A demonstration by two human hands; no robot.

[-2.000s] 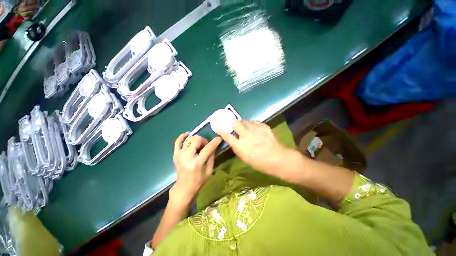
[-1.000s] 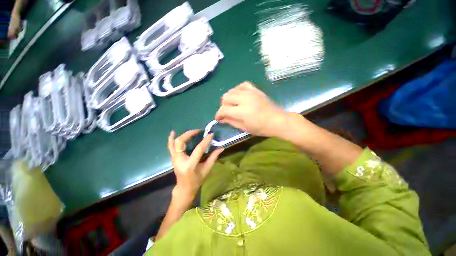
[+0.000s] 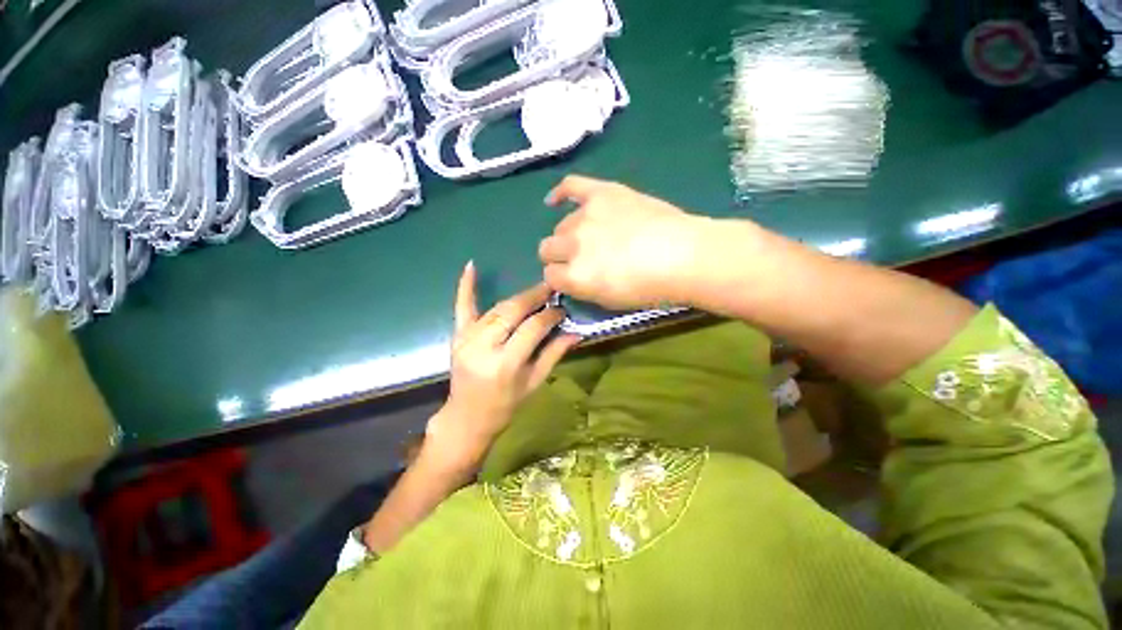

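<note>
A white plastic housing lies at the front edge of the green bench, mostly hidden under my right hand; its lower rail shows. My left hand holds its left end with the fingertips, with the index finger raised. My right hand is over the housing, its fingertips at the left end beside my left fingers, its index finger stretched out. Whether a thin strip is between the right fingertips cannot be seen. A pile of pale thin strips lies on the bench beyond my right forearm.
Stacked white housings with round discs stand ahead and left on the green bench. More overlapping housings lie farther left. A bag with yellow contents is at the left edge. A black item with a red ring lies far right.
The view has shifted, so the bench things sit differently in it. The housing's disc end, visible earlier, is now hidden by my right hand, which has moved over to the left end beside my left hand.
</note>
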